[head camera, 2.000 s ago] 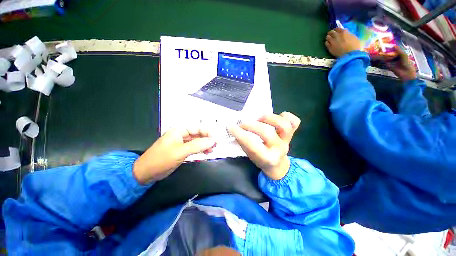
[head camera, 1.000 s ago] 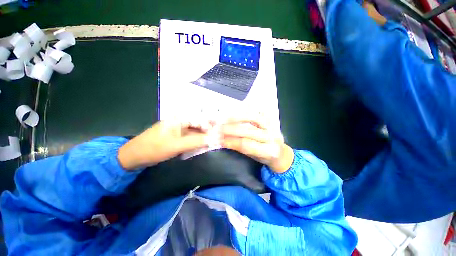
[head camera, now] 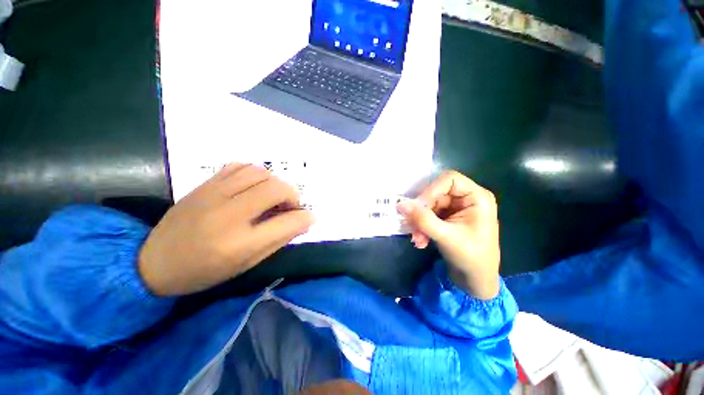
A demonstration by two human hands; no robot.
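A white box lid [head camera: 208, 92] with a dark tablet-and-keyboard picture lies in front of me, its top cut off by the picture's edge. My left hand [head camera: 224, 227] lies over the lid's lower left, back of the hand up, fingers bent; what is under its fingertips is hidden. My right hand [head camera: 459, 224] is at the lid's lower right corner, thumb and fingertips close together beside small black print [head camera: 382, 210]. Whether a small pale label is in its fingertips cannot be told against the white lid.
The box lies on a dark green worktop [head camera: 525, 139]. A worn pale edge strip [head camera: 517, 27] crosses the upper right. A neighbouring worker's blue sleeve [head camera: 656, 131] is close at right. White curls [head camera: 9, 69] show at the upper left edge. White sheets [head camera: 556, 347] lie below the bench.
The view has come closer to the box. My hands were together at the lid's lower edge; now they are apart, the right one at the lower right corner, the left over the lower left.
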